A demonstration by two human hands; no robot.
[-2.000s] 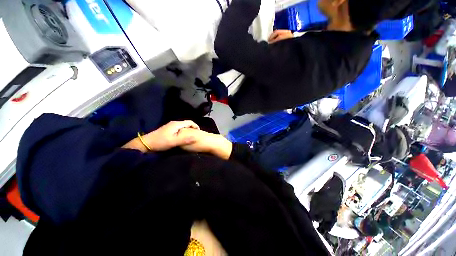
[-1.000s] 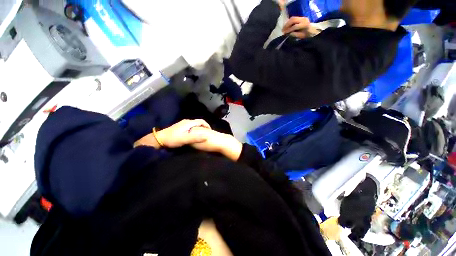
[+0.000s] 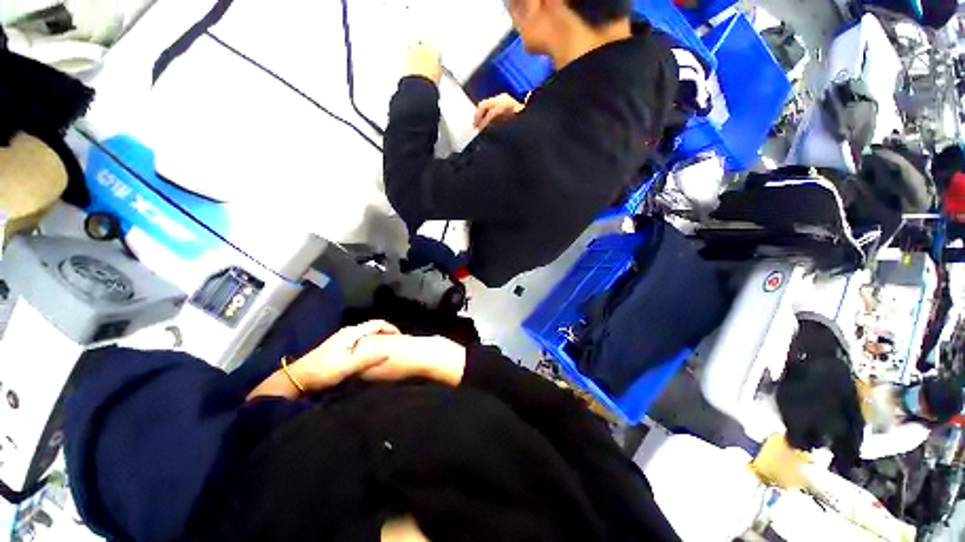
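Observation:
My left hand (image 3: 317,365), with a yellow bracelet at the wrist, and my right hand (image 3: 418,358) are clasped together over my lap. Neither shows any work in it. A large white panel (image 3: 280,101) with thin dark lines and a wider dark strip is spread over the sewing table ahead of my hands, out of their reach. Another person in black sleeves (image 3: 571,132) leans at its right side, with one hand (image 3: 497,109) near the cloth's edge and the other raised over the panel.
A grey-ended sewing machine (image 3: 101,277) with a blue label and a control panel (image 3: 228,293) stand at left. A blue crate (image 3: 550,307) holds navy garments (image 3: 661,307). Another person's hand (image 3: 781,462) shows lower right, by white machine tables. Dark scraps lie on the grey floor.
The view has shifted, showing more of the white panel. The other person's arm now reaches up over the panel. My hands have stayed clasped.

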